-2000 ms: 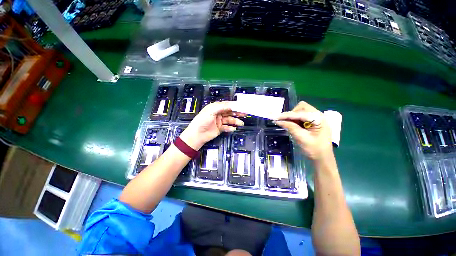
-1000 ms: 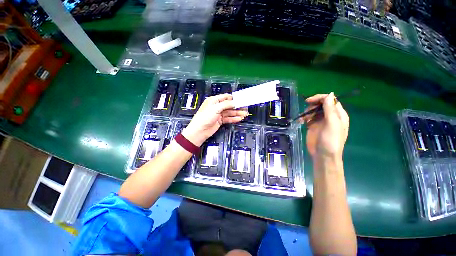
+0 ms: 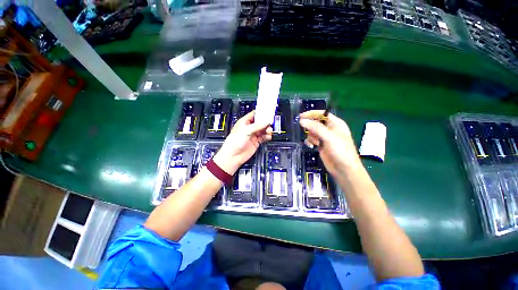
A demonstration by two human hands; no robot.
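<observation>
My left hand (image 3: 247,139) grips the lower end of a white adhesive sheet (image 3: 267,97), which stands nearly upright over the tray's back row. My right hand (image 3: 329,133) is over the right end of the tray, fingers bent around the tweezers (image 3: 326,114); only a short dark part shows and the tips cannot be made out. The clear blister tray (image 3: 250,212) lies below both hands and holds black housings (image 3: 278,180) in two rows, each with a pale rectangle and yellow outline. Some housings are partly hidden by my hands and the sheet.
A curled white sheet (image 3: 373,140) lies right of the tray. Another curled sheet (image 3: 186,62) lies on a clear empty tray (image 3: 213,82) at the back. A metal post (image 3: 94,62) and orange fixture (image 3: 51,102) stand left. A filled tray (image 3: 493,187) is far right; dark stacks (image 3: 318,20) behind.
The sheet in my left hand has turned from nearly level to nearly upright. My right hand first moved right, away from the sheet, and has now come back left over the tray.
</observation>
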